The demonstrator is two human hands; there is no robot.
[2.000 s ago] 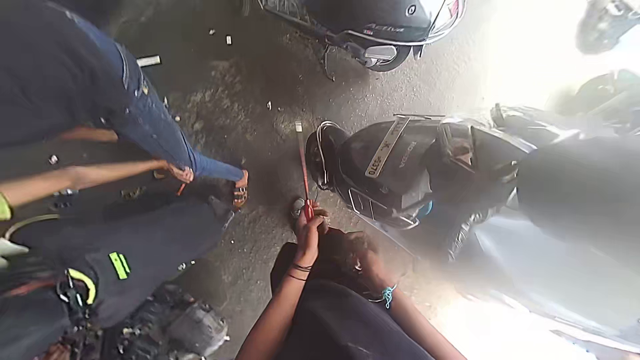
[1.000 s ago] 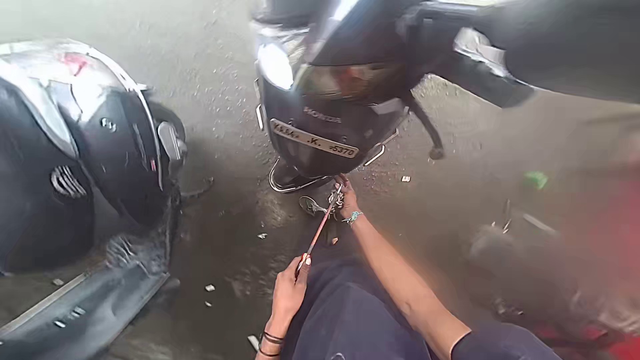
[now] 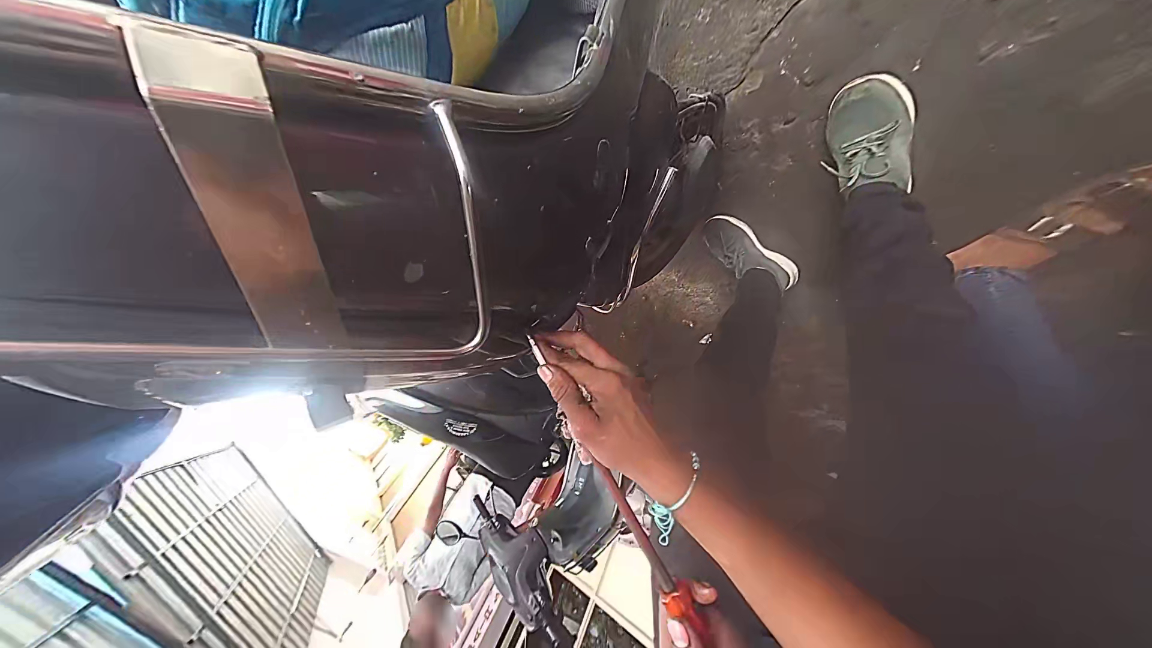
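Observation:
My right hand, with a teal bracelet at the wrist, holds the front of a long screwdriver beside the lower edge of a black vehicle body. A narrow metal tip shows at its fingertips, close to the dark panel; whether it touches is unclear. My left hand, partly cut off by the bottom edge, grips the screwdriver's orange-red handle. Its shaft runs up from there to the right hand, which hides part of it. A curved chrome bar is fixed to the panel above and left of the hands.
Two grey shoes stand on the dark, rough ground at the right. Another person's sandalled foot is at the far right. Below the black body are a parked scooter, a person in a light shirt and a corrugated metal gate.
The view has swung round strongly. Both hands were low by a scooter's front a second ago; now they are by a black panel with a chrome bar. Both hands stay on the screwdriver.

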